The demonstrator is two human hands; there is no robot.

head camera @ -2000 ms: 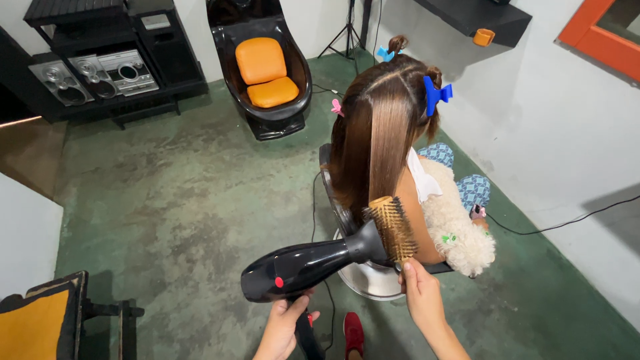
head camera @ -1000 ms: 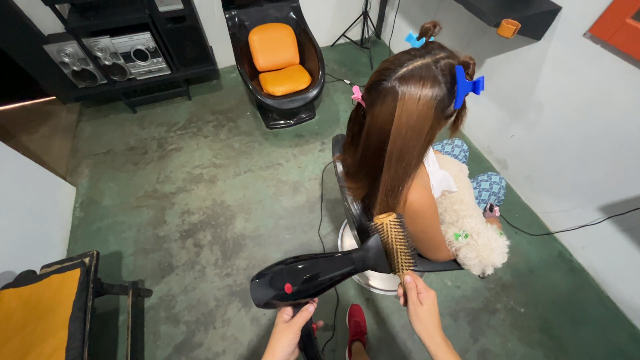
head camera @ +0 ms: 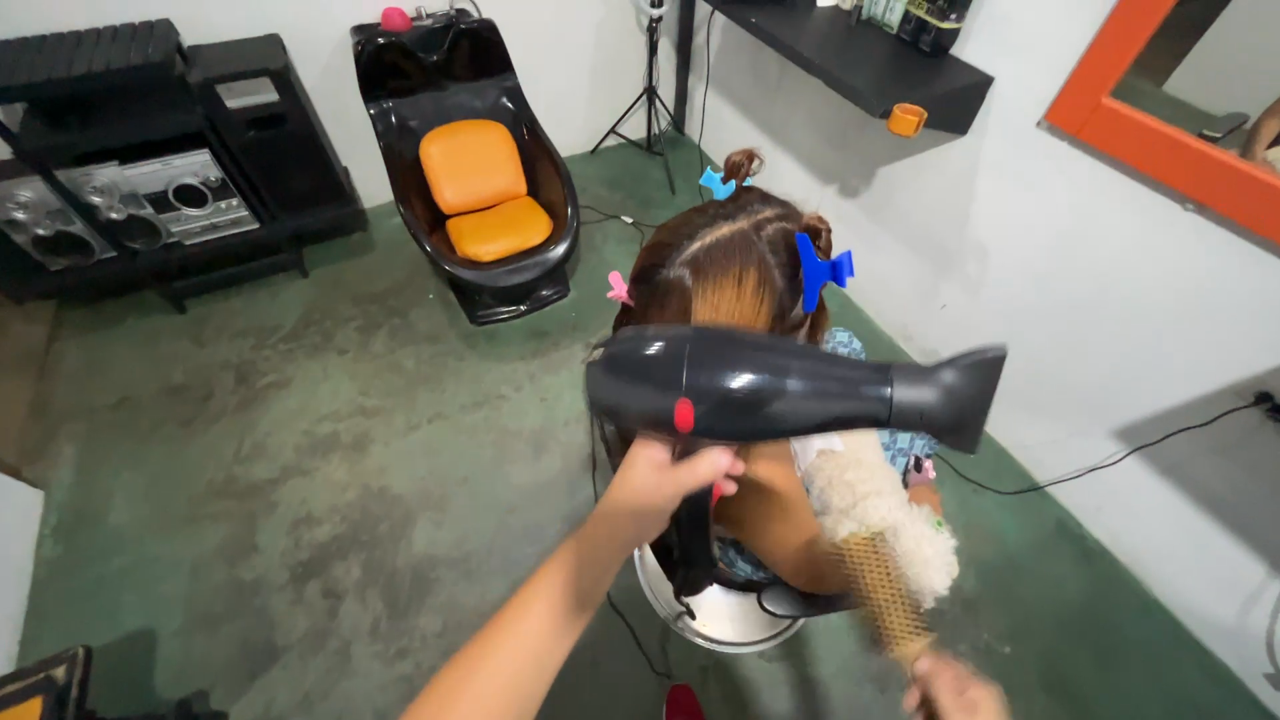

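My left hand (head camera: 672, 482) grips the handle of a black hair dryer (head camera: 770, 385), whose nozzle points right, across the back of a seated person. Low on the right, my right hand (head camera: 955, 688) holds a round hairbrush (head camera: 885, 590), blurred and apart from the hair. The person's brown hair (head camera: 735, 290) is parted into sections, with a light blue clip (head camera: 722, 184) at the top, a dark blue claw clip (head camera: 823, 272) on the right and a pink clip (head camera: 619, 289) on the left. The dryer hides the lengths of the hair.
A fluffy cream dog (head camera: 880, 500) rests against the person's right side. Ahead stands a black shampoo chair (head camera: 480, 200) with orange cushions, beside a tripod (head camera: 651, 110). A black shelf (head camera: 850, 60) and an orange-framed mirror (head camera: 1150, 125) are on the right wall. A cord (head camera: 1040, 488) runs nearby.
The dryer has risen and swung across the hair, its nozzle now pointing right. My right hand has carried the brush away from the hair, down and to the right.
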